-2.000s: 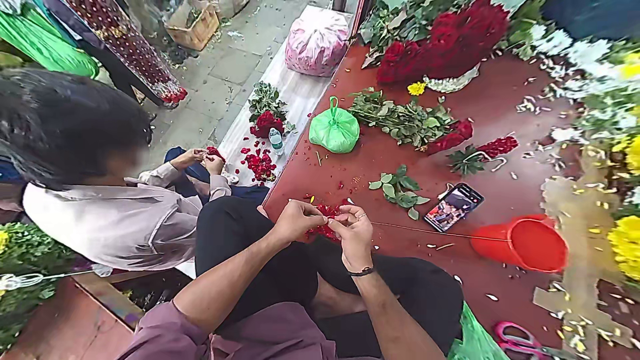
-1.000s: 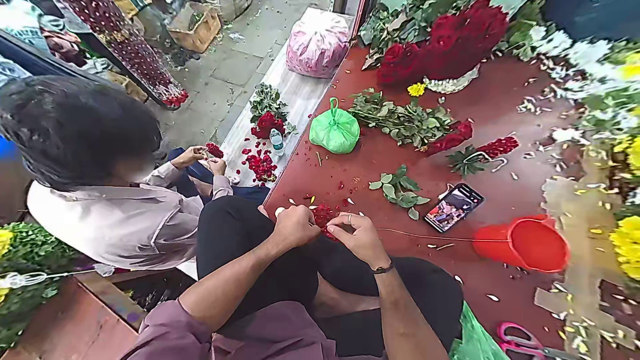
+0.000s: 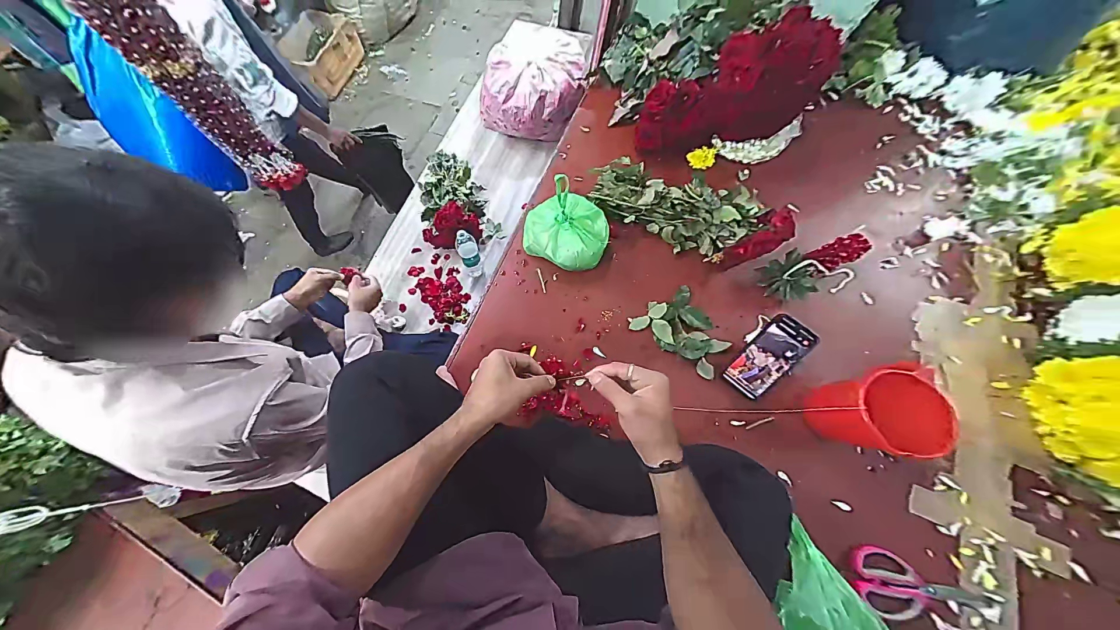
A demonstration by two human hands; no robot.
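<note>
Above my crossed legs, my left hand [image 3: 510, 385] and my right hand [image 3: 637, 407] pinch a thin thread [image 3: 573, 379] stretched between them. Red petals [image 3: 556, 404] lie just behind and below the thread. From my right hand the thread runs to a red plastic mug [image 3: 906, 409] lying on its side at the right. A sprig of green rose leaves [image 3: 678, 331] rests beyond my right hand, beside a smartphone [image 3: 770, 356] with its screen lit. Pink-handled scissors [image 3: 910, 584] lie at the lower right.
A tied green bag [image 3: 566, 229], rose bunches [image 3: 744, 79] and leafy stems [image 3: 682, 206] lie on the red surface. Yellow and white flowers [image 3: 1081, 394] line the right edge. At left, a seated person [image 3: 175, 411] handles red petals; another person's legs [image 3: 315, 188] are beyond.
My hands have drawn a little apart, with bare thread now showing between them where red petals were earlier. Another person has come into view at the upper left.
</note>
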